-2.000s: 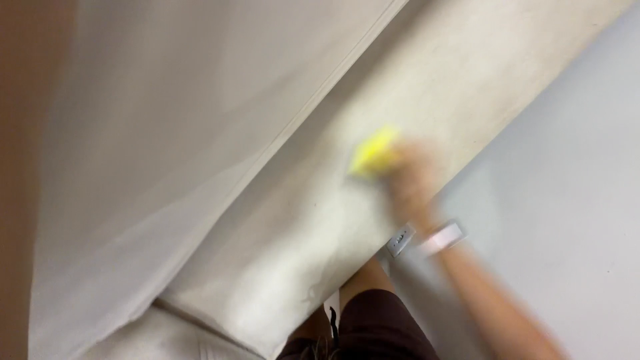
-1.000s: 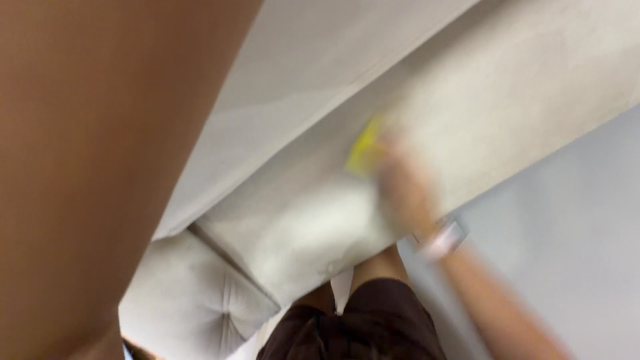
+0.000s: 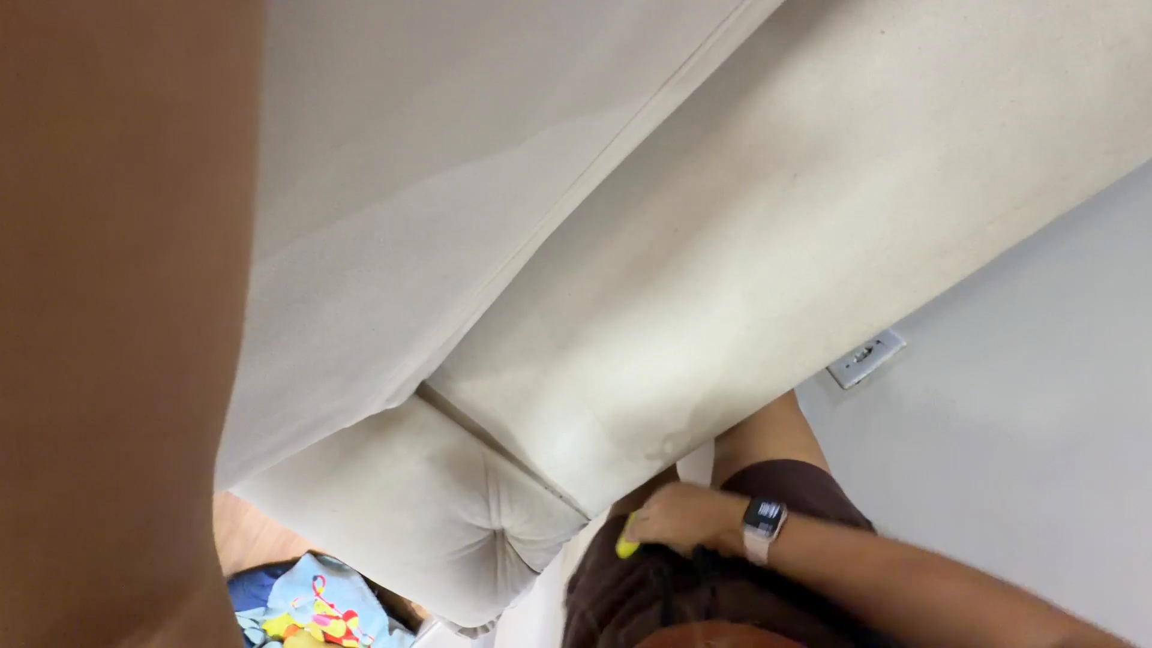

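Observation:
My right hand [image 3: 681,518], with a smartwatch [image 3: 764,520] on a pale band at the wrist, is closed around a yellow object [image 3: 627,537], probably a cloth or sponge, over my dark shorts [image 3: 621,594]. Beside it runs the light beige upholstered back of a sofa [image 3: 720,234], which has shaded or damp-looking patches near its lower end. A blurred stretch of skin, likely my other arm, fills the left edge of the view; no left hand shows.
A tufted upholstered armrest [image 3: 423,504] adjoins the sofa back. A pale wall with an electrical outlet [image 3: 867,357] stands at the right. Colourful printed fabric [image 3: 319,598] lies at the lower left near a wood-look floor [image 3: 256,531].
My right hand has come off the sofa back and down to my shorts, still with the yellow object. The outlet and the colourful fabric now show in full or in part.

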